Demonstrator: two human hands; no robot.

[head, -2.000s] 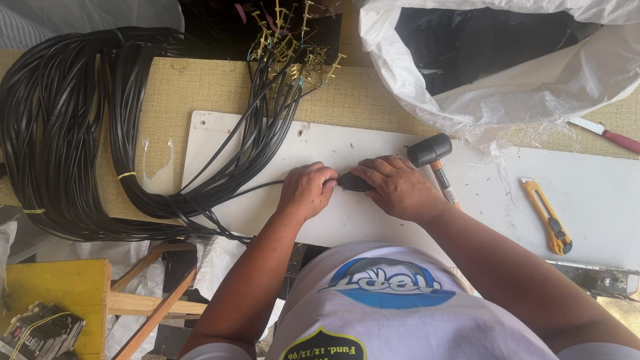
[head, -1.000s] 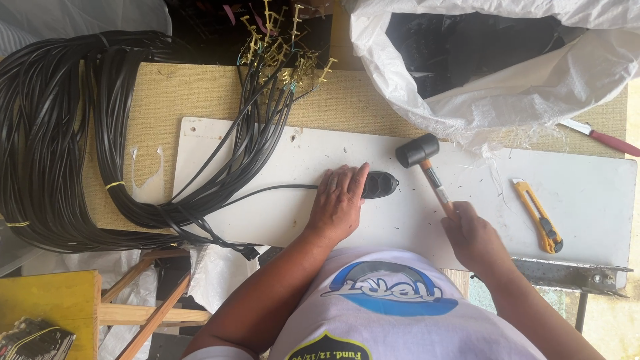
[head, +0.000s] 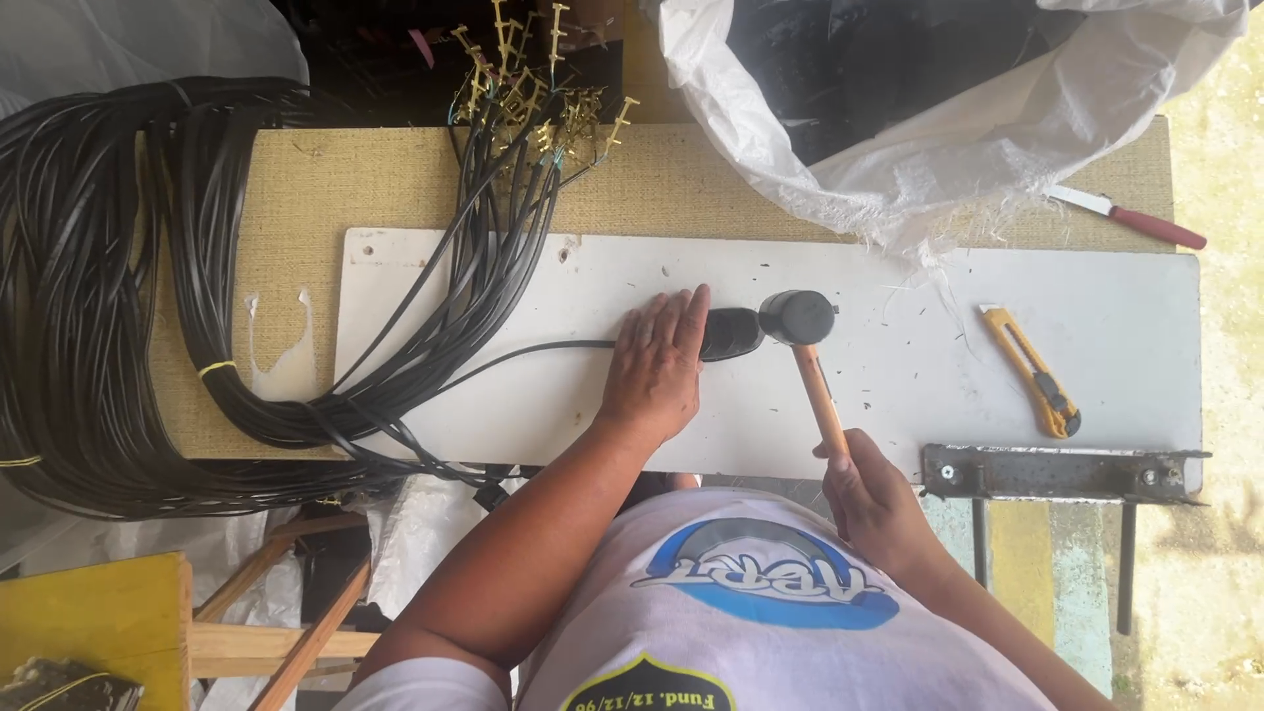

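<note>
My left hand [head: 657,360] presses flat on a black plastic power socket housing [head: 732,334] on the white board [head: 889,365], covering its left part. A single black cable [head: 533,347] runs leftward from under that hand to a bundle of black cables [head: 474,286]. My right hand [head: 869,494] grips the wooden handle of a rubber mallet [head: 802,318]; the black head is just right of the housing's end, and whether they touch I cannot tell. Brass contact strips [head: 553,109] are fixed to the bundle's upper ends.
A yellow utility knife [head: 1032,373] lies on the board's right part, and a red-handled knife [head: 1150,225] beyond it. An open white woven sack [head: 770,158] stands at the far side. A metal bracket [head: 1062,474] sits at the near edge. More coiled black cables [head: 69,296] hang at left.
Two seconds ago both hands were at the black housing, with the mallet lying beside them. My right hand has since taken the mallet, and its head has come nearer the housing.
</note>
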